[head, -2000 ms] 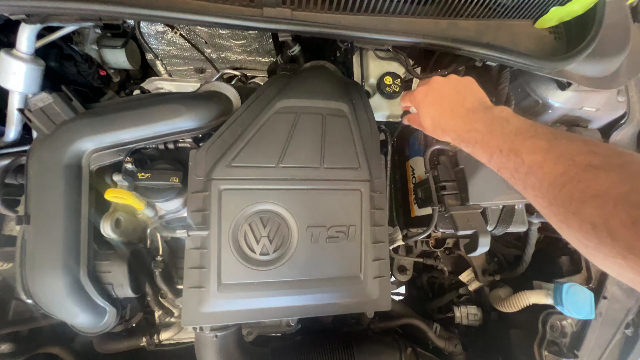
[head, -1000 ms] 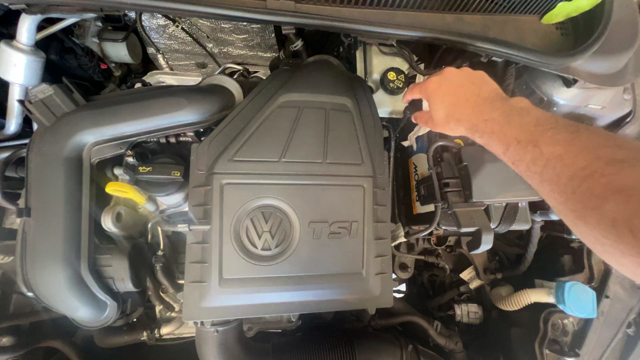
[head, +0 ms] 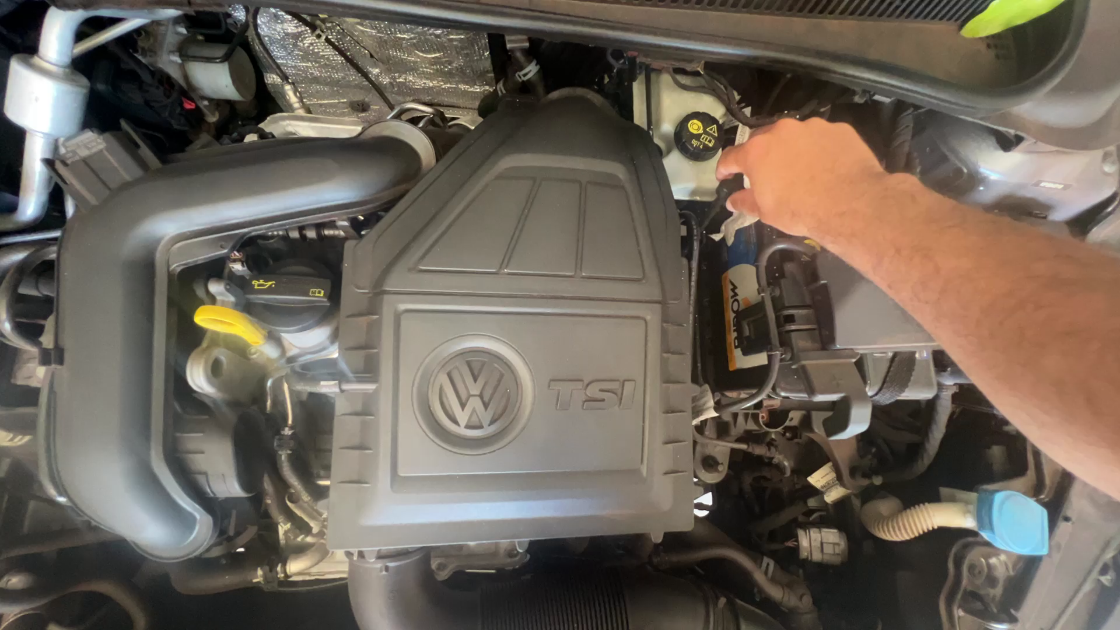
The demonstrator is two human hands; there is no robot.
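My right hand [head: 792,175] reaches in from the right, just right of the black brake fluid reservoir cap [head: 698,136] on its pale reservoir [head: 669,96]. Its thumb and fingers are bent around a dark piece [head: 728,188] by the battery's rear end, with whitish material beside it; what exactly they grip is partly hidden. Below the hand is the battery [head: 744,306], with a blue, white and orange label. The black Volkswagen TSI engine cover [head: 525,350] fills the middle. My left hand is out of view.
Left of the cover are a thick black air duct [head: 114,306], the black oil filler cap [head: 289,297] and a yellow dipstick handle [head: 229,324]. A blue washer fluid cap [head: 1012,522] sits at lower right. The cowl edge [head: 700,39] crosses the top, with a bright green object [head: 1011,13] on it.
My right hand stays beside the reservoir cap, and its fingers have shifted slightly on the dark piece. The whitish material under the fingers shows more than it did two seconds ago.
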